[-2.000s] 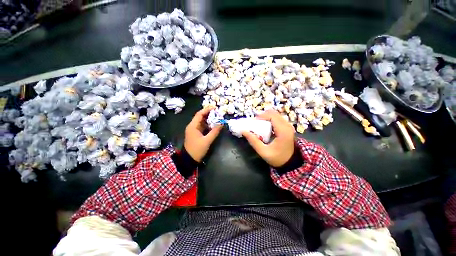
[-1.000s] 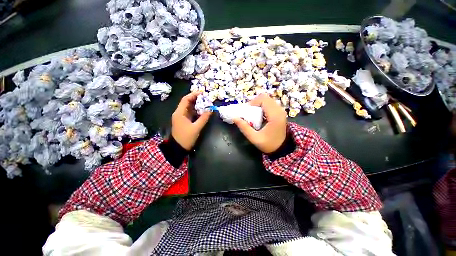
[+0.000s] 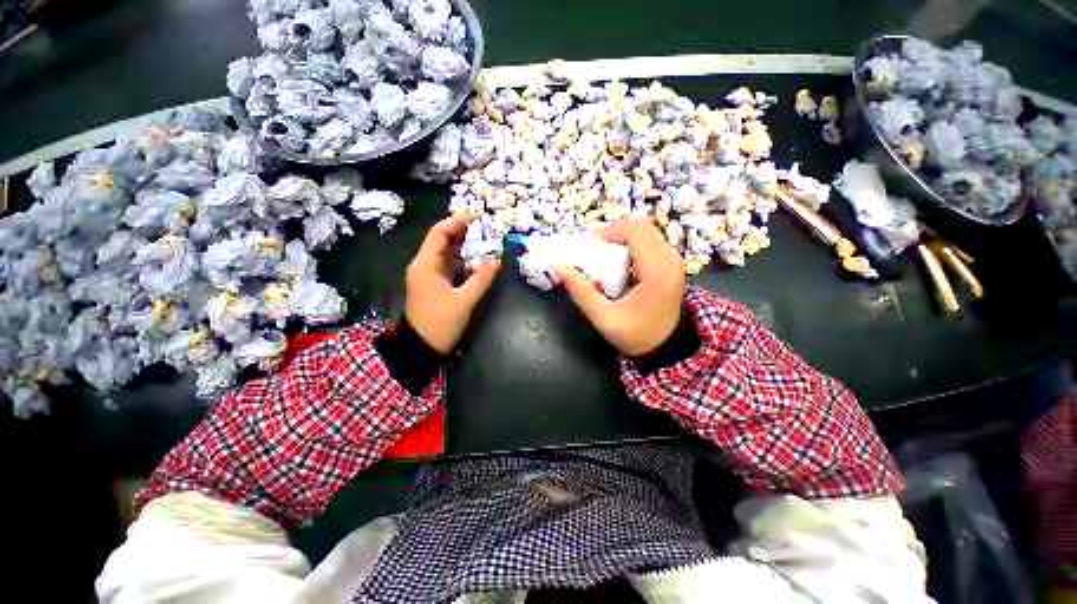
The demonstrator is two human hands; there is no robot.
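My left hand (image 3: pixel 446 286) holds a small pale lilac-white flower heart (image 3: pixel 482 244) between thumb and fingers. My right hand (image 3: pixel 634 289) grips a white glue bottle (image 3: pixel 598 260) lying sideways, its blue tip (image 3: pixel 516 240) pointing left near the flower heart. A small gap seems to show between tip and heart. Part of the bottle is hidden by my fingers. A loose pile of small flower hearts (image 3: pixel 626 148) lies straight ahead.
Glued flower heads (image 3: pixel 177 248) are heaped at left. Metal basins of flower heads stand behind the heap (image 3: pixel 477 59) and at right (image 3: pixel 866 124). Gold tubes (image 3: pixel 940 278) and a crumpled white rag (image 3: pixel 872 198) lie at right. A red mat (image 3: pixel 423 434) is under my left forearm.
The view has tilted down and shifted slightly right since the earliest frame. The blue tip was at the flower heart and is now slightly apart from it.
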